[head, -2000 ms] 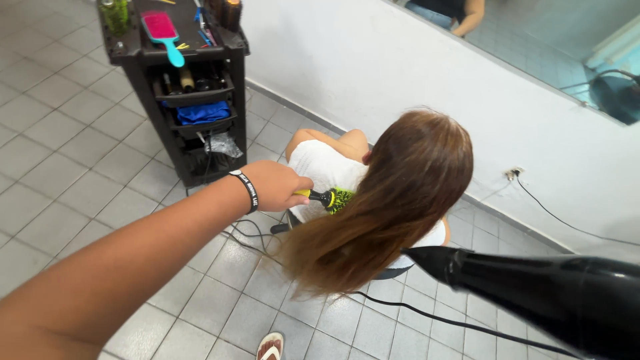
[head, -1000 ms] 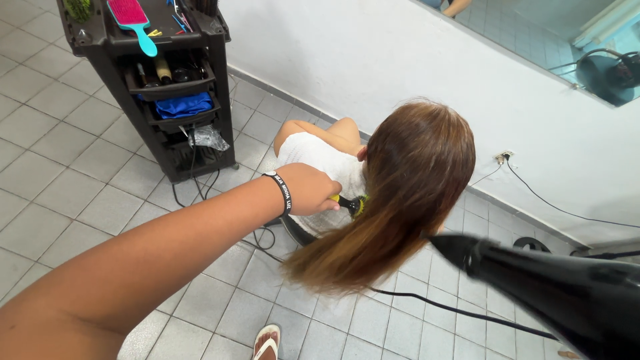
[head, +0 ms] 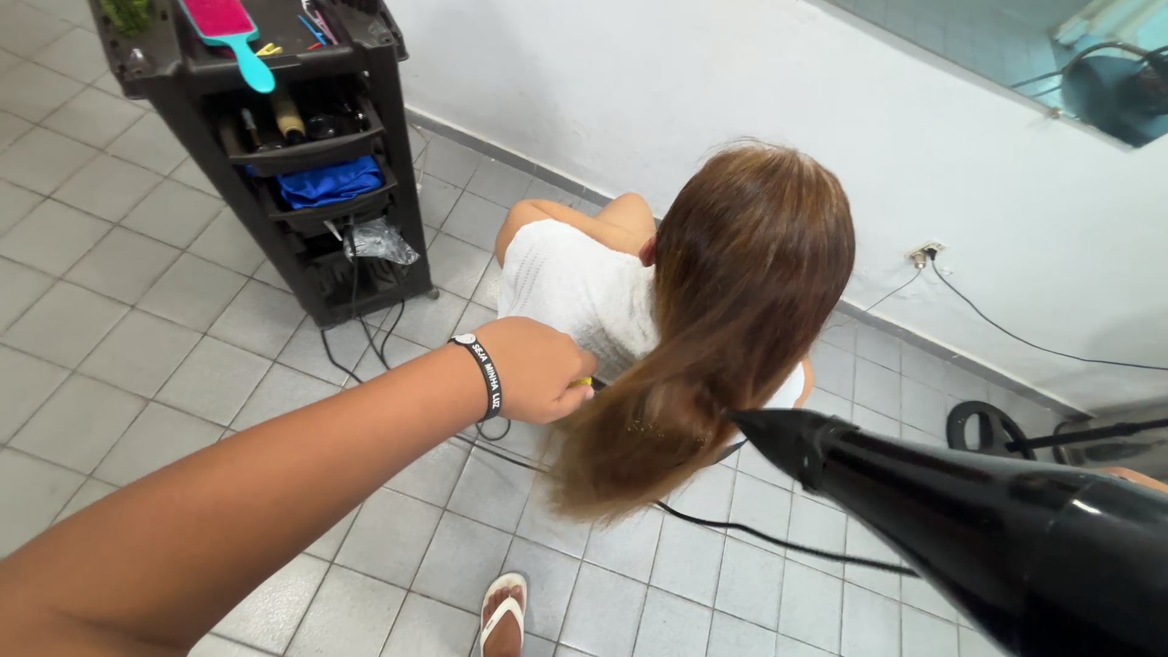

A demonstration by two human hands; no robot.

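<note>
A seated person in a white top (head: 570, 283) faces the wall, long brown hair (head: 753, 265) hanging down the back. My left hand (head: 538, 370), with a black wristband bearing writing, is closed on the handle of a round hairbrush (head: 587, 381); only a bit of yellow shows, and the head of the brush is hidden by the hair. From the lower right a black hair dryer (head: 967, 511) reaches in, its nozzle pointing at the hair at about neck height. My right hand cannot be made out; a sliver of skin shows at the right edge behind the dryer.
A black salon trolley (head: 301, 265) at the upper left bears a pink and turquoise paddle brush (head: 239, 41) and clips. Its trays hold brushes and blue cloth (head: 330, 181). Black cords (head: 776, 540) run over the tiled floor. A wall socket (head: 926, 254) and a mirror (head: 1077, 68) are at right.
The green and black bristles of the round brush, plain two seconds ago, are now hidden by the hair. My left hand has come lower beside the hair. The view has shifted.
</note>
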